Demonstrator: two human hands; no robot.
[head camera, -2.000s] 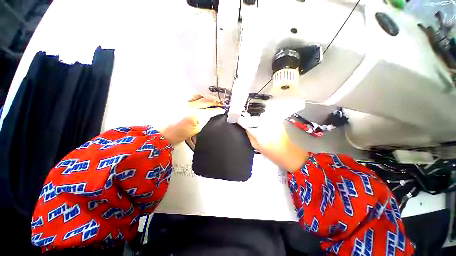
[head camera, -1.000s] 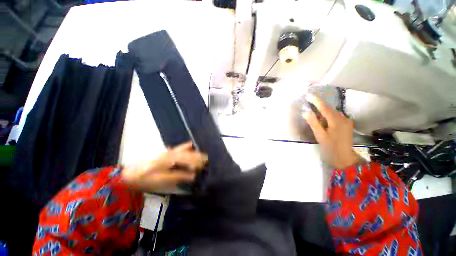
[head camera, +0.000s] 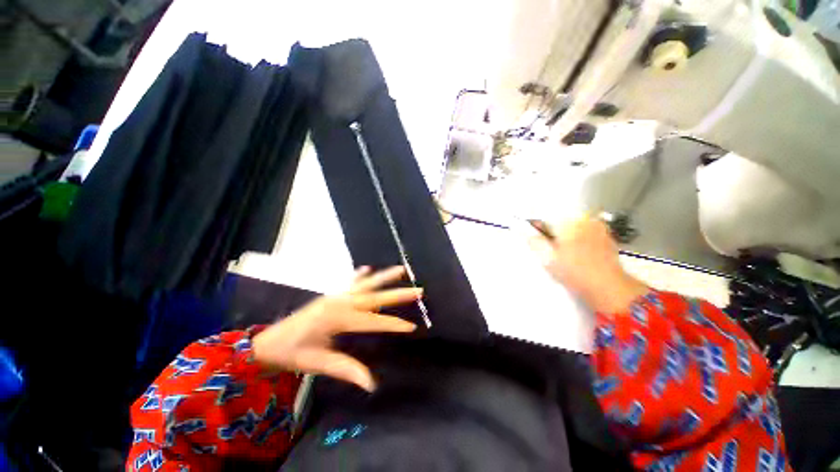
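Observation:
A long black fabric panel (head camera: 419, 198) lies on the white table and runs down over its front edge. A silvery zipper line (head camera: 382, 198) runs along its middle. My left hand (head camera: 336, 327) is over the panel's lower part with fingers spread, the fingertips at the zipper; it grips nothing. My right hand (head camera: 589, 263) is blurred, over the table right of the panel. Its fingers are closed on a small dark tool, which looks like thread snips (head camera: 541, 229); most of it is hidden by the hand.
A stack of black cut pieces (head camera: 198, 166) lies left of the panel, touching its upper end. The sewing machine (head camera: 764, 120) stands at the upper right, its needle area (head camera: 502, 152) beyond my right hand. A black tangle (head camera: 778, 295) is at far right. A grey apron (head camera: 433, 415) covers the lap.
The panel has come out from under the needle and now lies left of it, zipper showing. My left hand has opened on it. My right hand has moved from the machine bed towards the table front.

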